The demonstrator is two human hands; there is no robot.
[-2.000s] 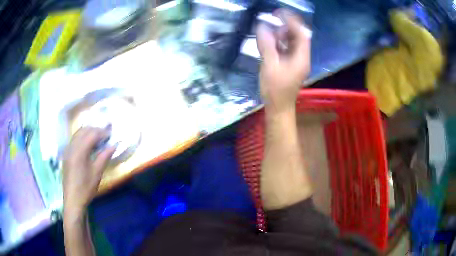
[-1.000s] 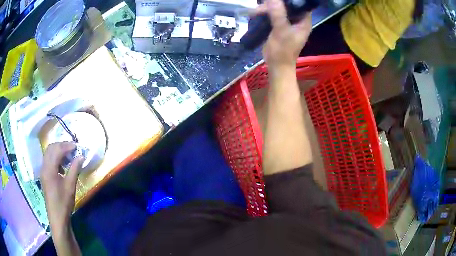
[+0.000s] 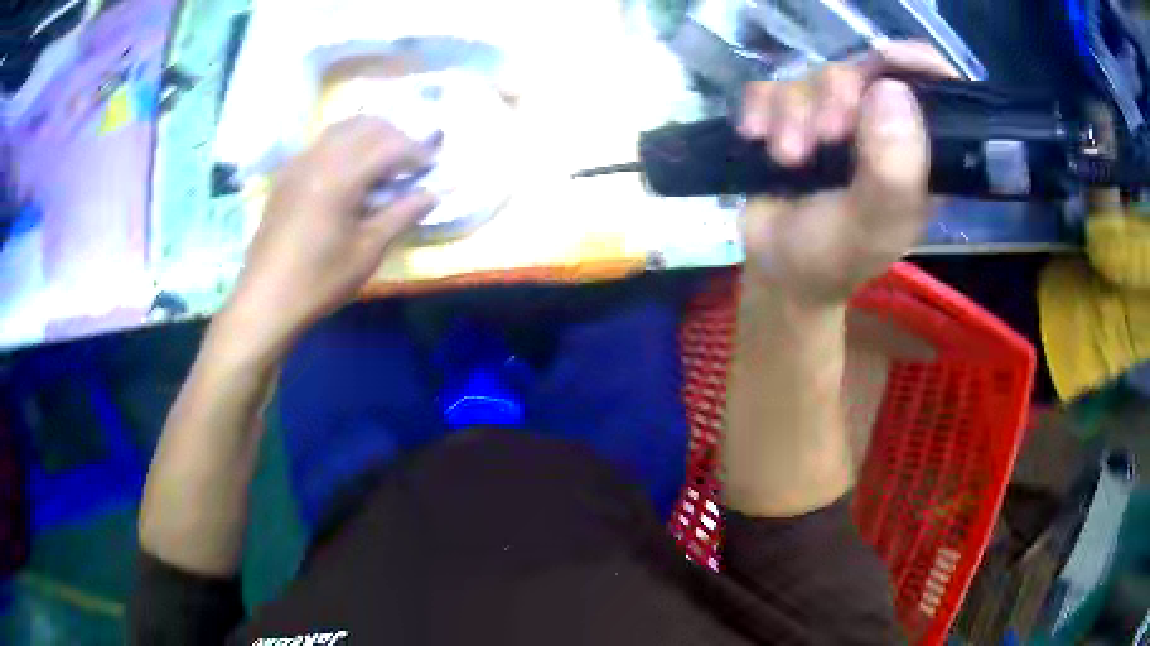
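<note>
A round white base (image 3: 473, 177) lies in the recess of the cream-white work pad (image 3: 568, 234), overexposed and blurred. My left hand (image 3: 334, 208) is over its left side, thumb and fingers pinched on a small part (image 3: 410, 187) at the disc; the part is too blurred to make out. My right hand (image 3: 839, 177) is closed around a black electric screwdriver (image 3: 706, 157), held level with its thin bit pointing left toward the base. The bit is clear of the base, to its right.
A red perforated crate (image 3: 965, 429) with cardboard inside stands below the bench edge at right. A person's yellow clothing (image 3: 1085, 316) shows at far right. A pink and purple sheet (image 3: 88, 164) lies at the left. Blurred metal fixture parts are at the top right.
My right hand has brought the black screwdriver from the metal fixture toward the pad, its bit now pointing left. My left hand stays at the base. The camera view has shifted and turned.
</note>
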